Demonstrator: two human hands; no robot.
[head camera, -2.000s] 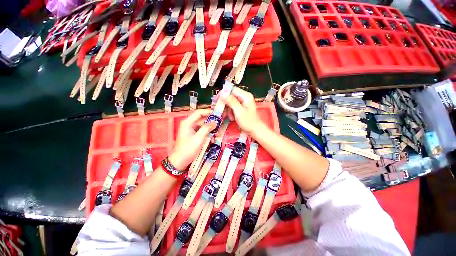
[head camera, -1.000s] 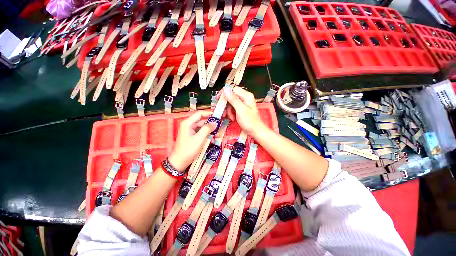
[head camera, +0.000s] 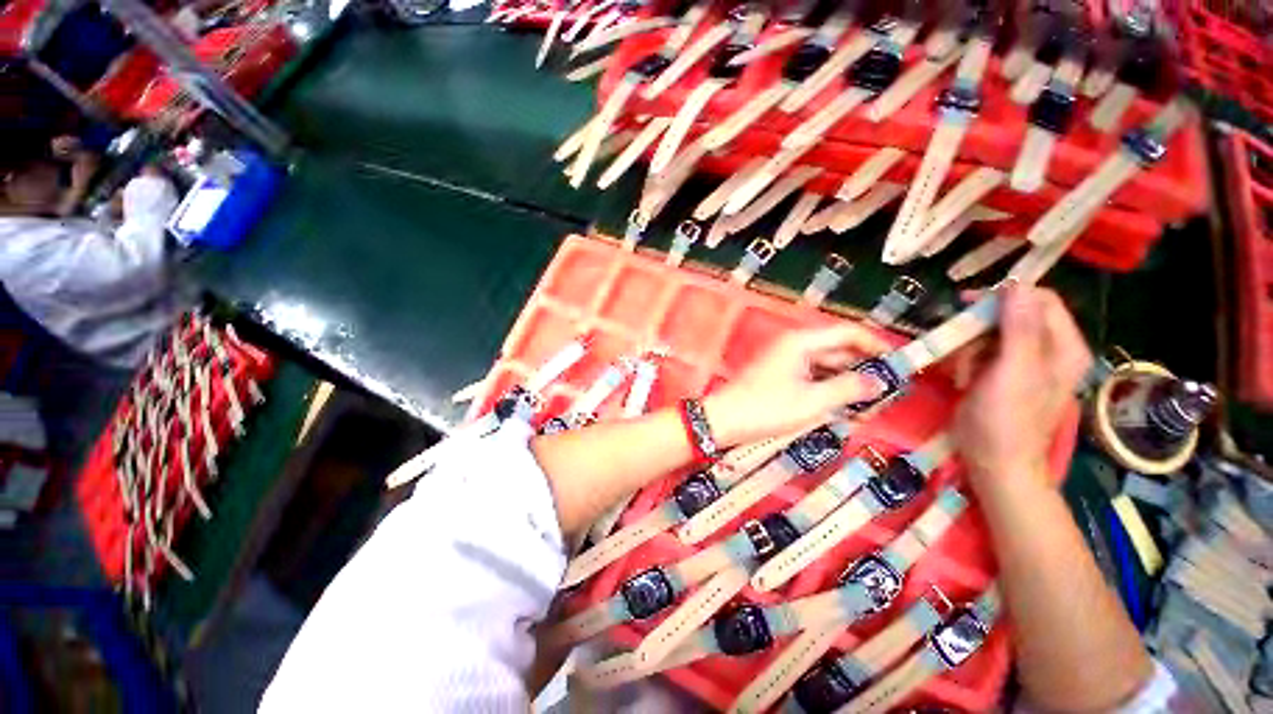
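Note:
A strapped watch [head camera: 880, 380] with a dark head and grey-blue strap is held above the red watch tray [head camera: 559, 300]. My left hand [head camera: 799, 384] grips it at the head. My right hand [head camera: 1026, 370] is at the buckle-side strap piece [head camera: 952, 335], its fingers around the strap's upper end. Several strapped watches, such as one with a dark head [head camera: 743, 628], lie slanting across the tray below my hands. Buckle-side strap pieces [head camera: 758, 257] stand along the tray's far edge.
Stacked red trays [head camera: 1117, 230] with strapped watches stand beyond. A round container [head camera: 1148, 416] and a loose strap pile [head camera: 1215, 572] are at right. Another tray of straps [head camera: 105, 488] is at lower left. A person's white sleeve [head camera: 84, 272] and a blue box [head camera: 231, 202] are at far left.
The view has swung left and tilted, bringing in the other person and the lower-left tray. The bare watch heads' tray has left view. Both hands still hold the same watch.

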